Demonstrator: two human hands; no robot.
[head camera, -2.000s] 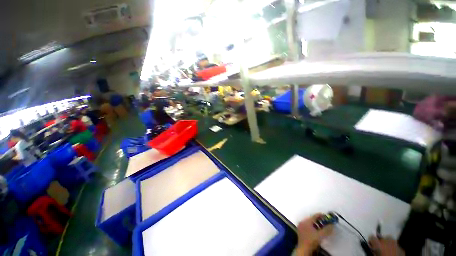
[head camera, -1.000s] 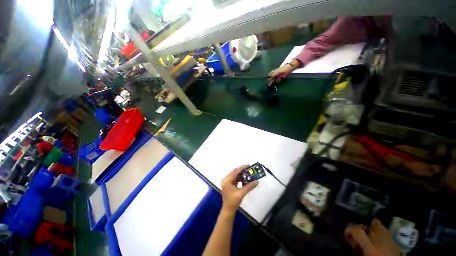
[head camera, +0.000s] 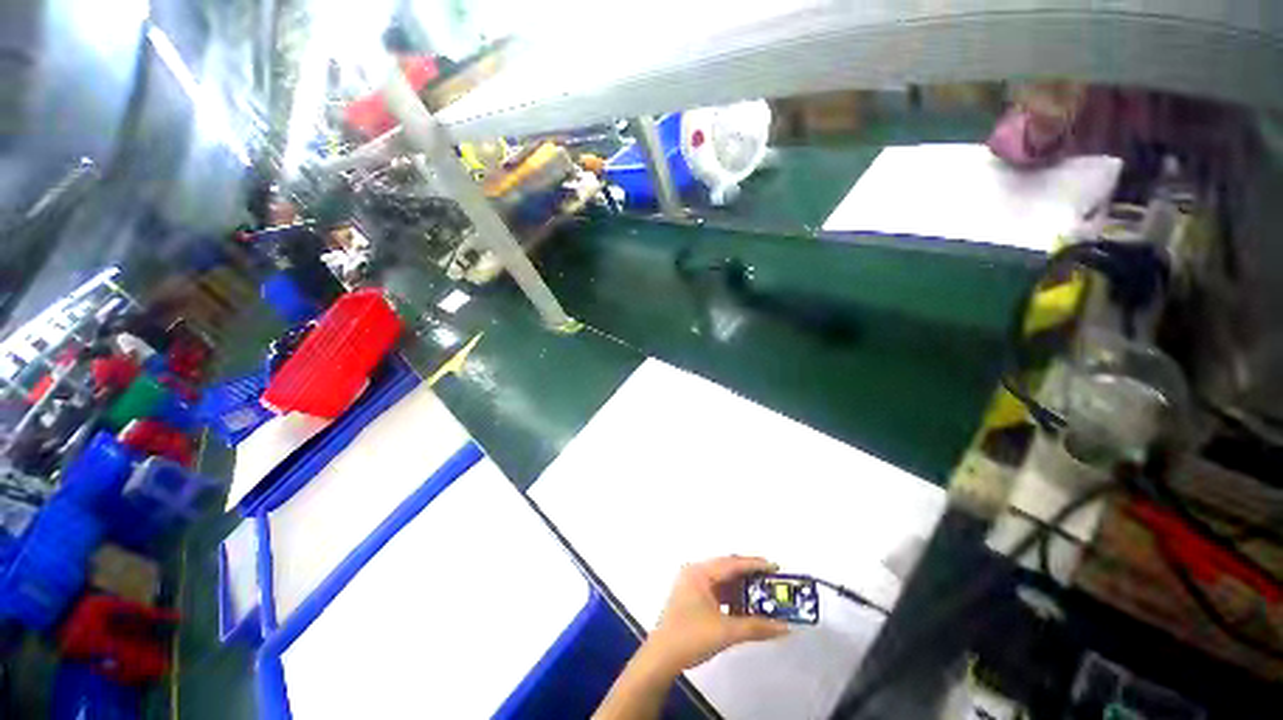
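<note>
My left hand (head camera: 699, 615) grips a small black power adapter (head camera: 782, 599) by its left end. Its open face shows a circuit board with yellow and white parts. A thin black cord (head camera: 853, 596) runs from its right end toward the black test board (head camera: 915, 661). The adapter is over a white paper sheet (head camera: 746, 464). My right hand is not in view.
Blue-rimmed bins with white and tan sheets (head camera: 422, 605) stand at the left, with a red tray (head camera: 335, 355) behind. A clear bulb (head camera: 1119, 401) and black cables are at the right. A person's pink sleeve (head camera: 1048, 124) is across the green bench (head camera: 844, 324).
My left hand with the adapter has moved right and down in view since one second ago. My right hand has left the picture. The other person's reaching hand is no longer visible.
</note>
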